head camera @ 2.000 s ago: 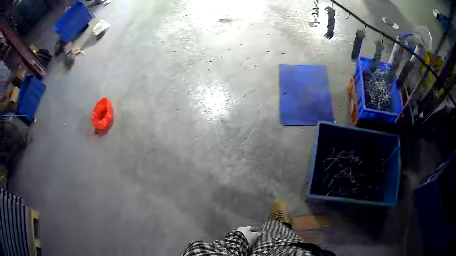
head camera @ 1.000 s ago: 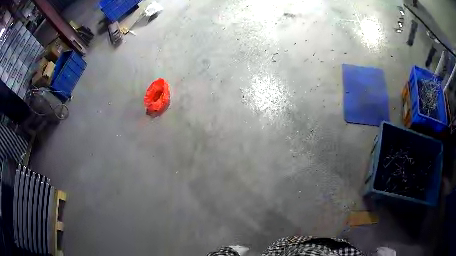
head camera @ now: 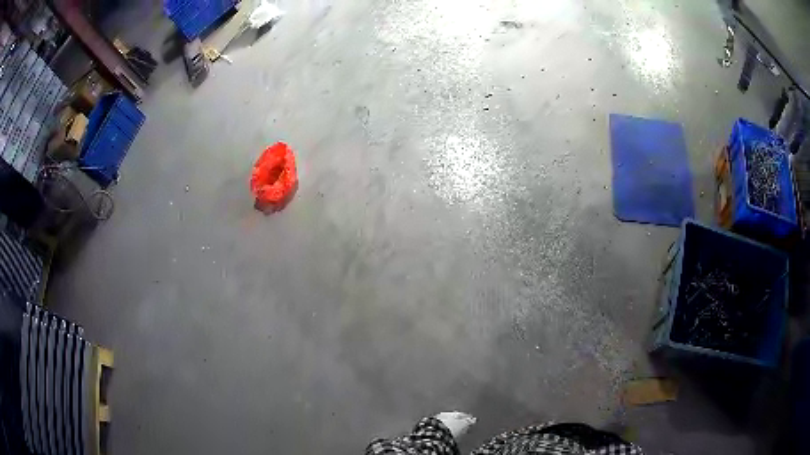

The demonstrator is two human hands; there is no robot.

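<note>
My left hand [head camera: 456,422] is small at the bottom edge, in a white glove below a black-and-white checked sleeve. Its fingers are too small and blurred to tell whether they hold anything. My right hand is out of the picture. A teal-blue bin [head camera: 674,293] stands on the floor at the lower right, with loose thin metal pieces inside. A brighter blue crate [head camera: 771,221] full of small metal pieces stands behind it. Neither hand touches them.
A flat blue sheet [head camera: 651,169] lies left of the crate. A red-orange bundle [head camera: 274,175] lies left of centre. Stacked striped metal panels [head camera: 55,382] stand on a pallet at lower left. Brown cardboard [head camera: 649,391] lies near the bin. Dark pieces hang from a bar at upper right.
Over two seconds the view has swung left, so the bins sit further right and the panel stack shows more. My right hand, at the bottom edge one second ago, has left the picture.
</note>
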